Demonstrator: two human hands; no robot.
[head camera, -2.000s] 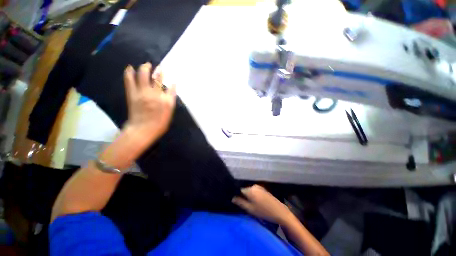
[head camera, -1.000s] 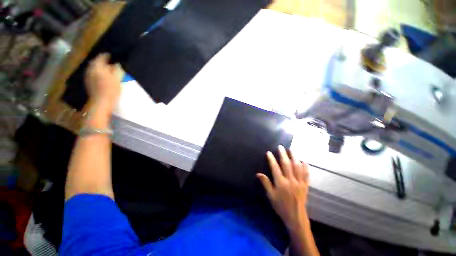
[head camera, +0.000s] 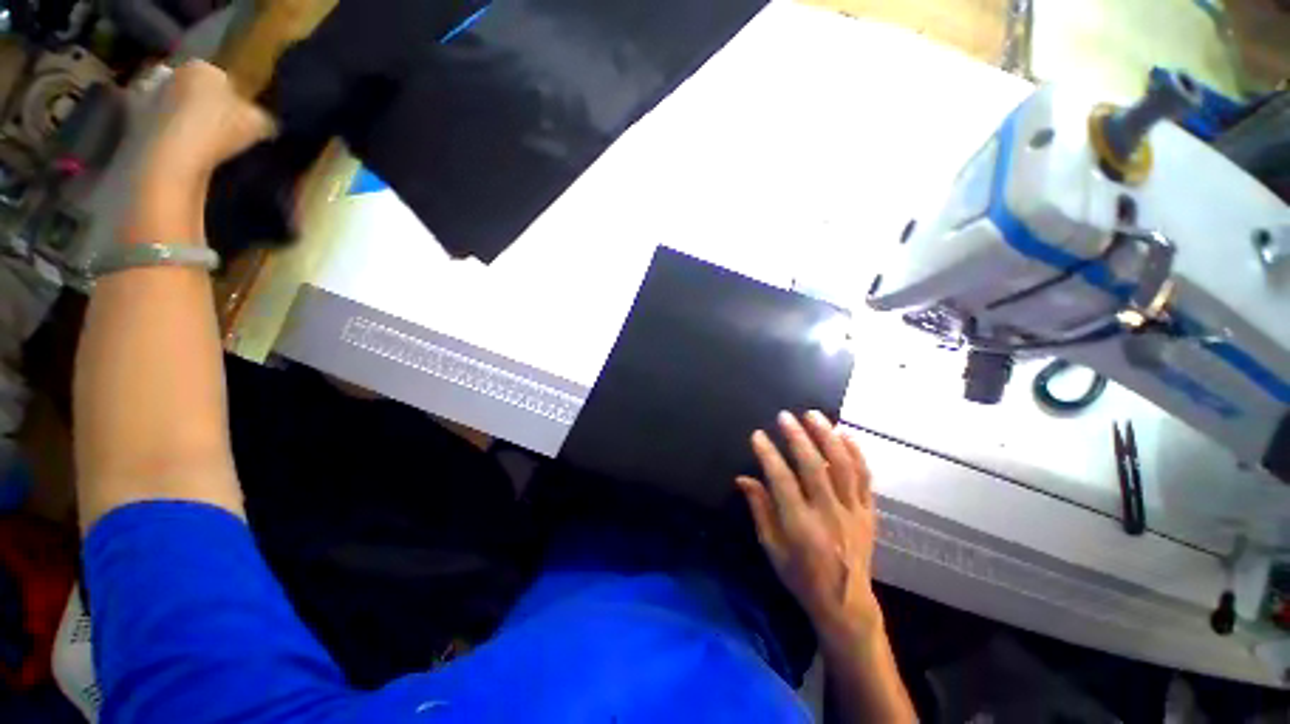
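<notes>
A black cut panel (head camera: 693, 375) lies on the white machine table, its right corner at the bright light by the sewing machine head (head camera: 1047, 241). Its lower end runs over the front edge towards my lap. My right hand (head camera: 821, 516) lies flat on the panel's right side, fingers slightly spread. My left hand (head camera: 205, 120) is at the upper left, blurred, with curled fingers, beside narrow black cut pieces (head camera: 255, 191). Whether it grips them cannot be told. The stack of black cut panels (head camera: 524, 120) lies at the back left of the table.
Thread snips (head camera: 1129, 481) and scissors with dark teal rings (head camera: 1068, 386) lie right of the machine head. A printed ruler (head camera: 453, 371) runs along the table's front edge. Blurred machinery and clutter stand at the far left.
The long panel went from under both hands to lying at the needle area under my right hand. My left hand left it and moved to the far upper left. The view has shifted.
</notes>
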